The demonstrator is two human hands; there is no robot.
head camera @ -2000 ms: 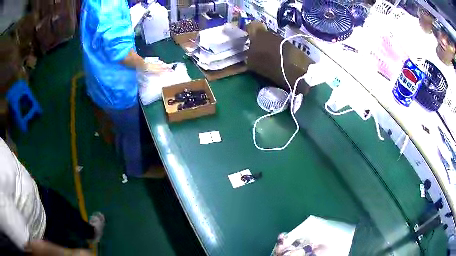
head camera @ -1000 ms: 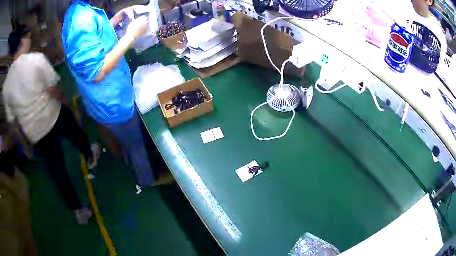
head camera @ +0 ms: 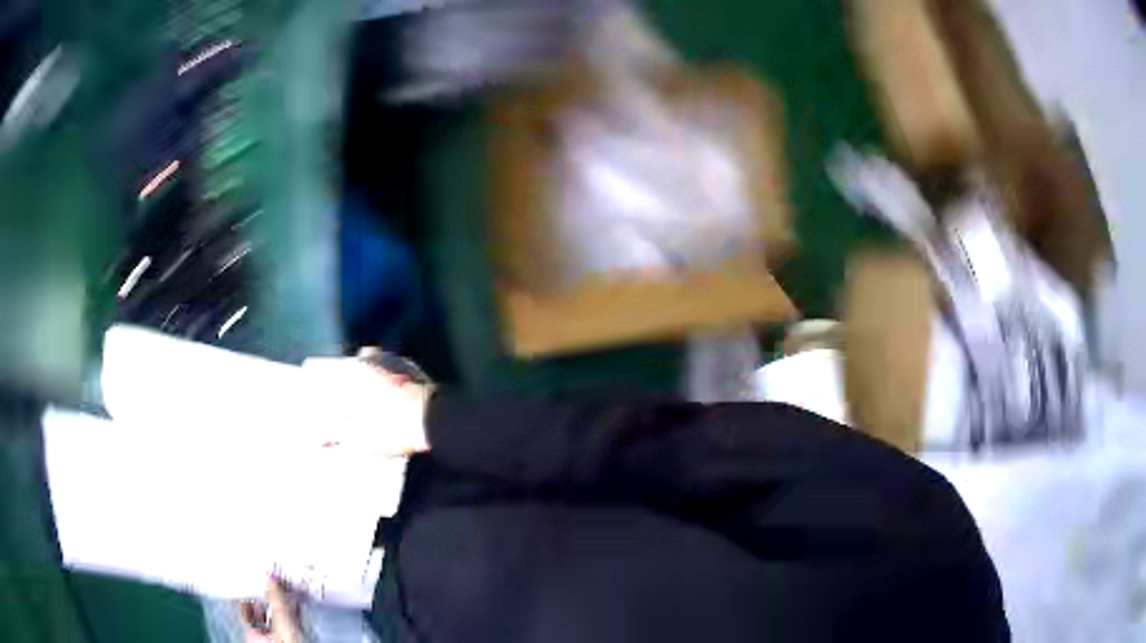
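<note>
The view is heavily blurred. A white, overexposed card or carton (head camera: 189, 484) with two broad panels lies at the left. My right hand (head camera: 396, 408), at the end of a black sleeve, grips its upper right part. My left hand (head camera: 274, 615) shows only as a few fingers at its lower edge, cut off by the picture's bottom. A clear, shiny bag-like piece (head camera: 339, 622) is beside those fingers; its shape cannot be told.
An open brown carton (head camera: 654, 314) with crumpled whitish plastic stands on the green floor at top centre. More brown cartons (head camera: 886, 345) and whitish packaging (head camera: 1024, 327) are at the right. Dark parts (head camera: 189, 239) blur at upper left, beside the green bench edge (head camera: 302, 189).
The view has swung away from the bench top to the floor cartons. The white piece, at lower right before, is now at the left with both hands on it.
</note>
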